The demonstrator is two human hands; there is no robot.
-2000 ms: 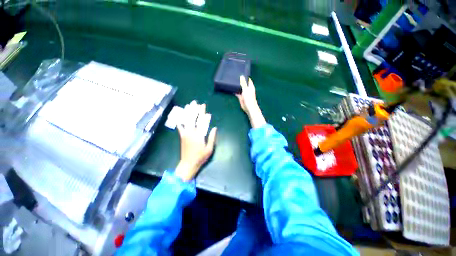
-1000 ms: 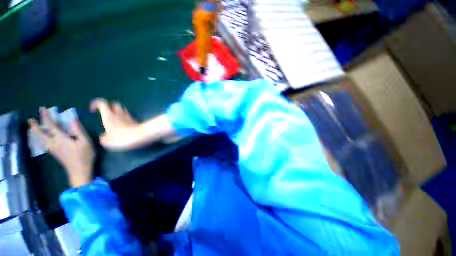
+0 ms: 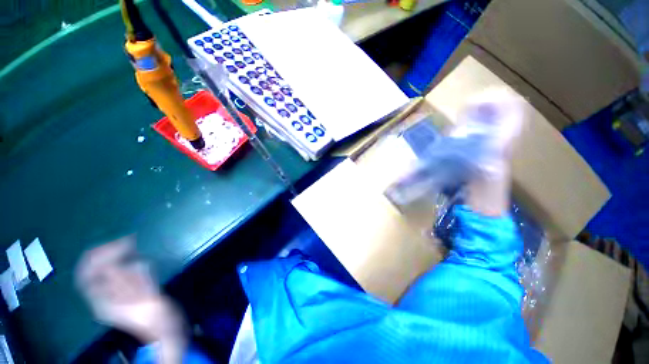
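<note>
My right hand, blurred, is over the open carton and holds a dark housing in clear plastic bag. More clear, crinkled bag packing shows inside the carton below my forearm. My left hand, blurred, is above the front edge of the green bench, away from the carton; I see nothing in it, and its finger positions are unclear. Several white rectangular pieces lie on the mat left of my left hand.
An orange electric screwdriver hangs with its tip over the red bin of small white rings. A component tray with rows of dark-centred circles lies at the bench edge beside a plain white slab. Another brown carton stands behind.
The view has swung right towards the carton. My right hand has moved from above the bench into the carton area and taken hold of a bagged housing. My left hand has left the white pieces.
</note>
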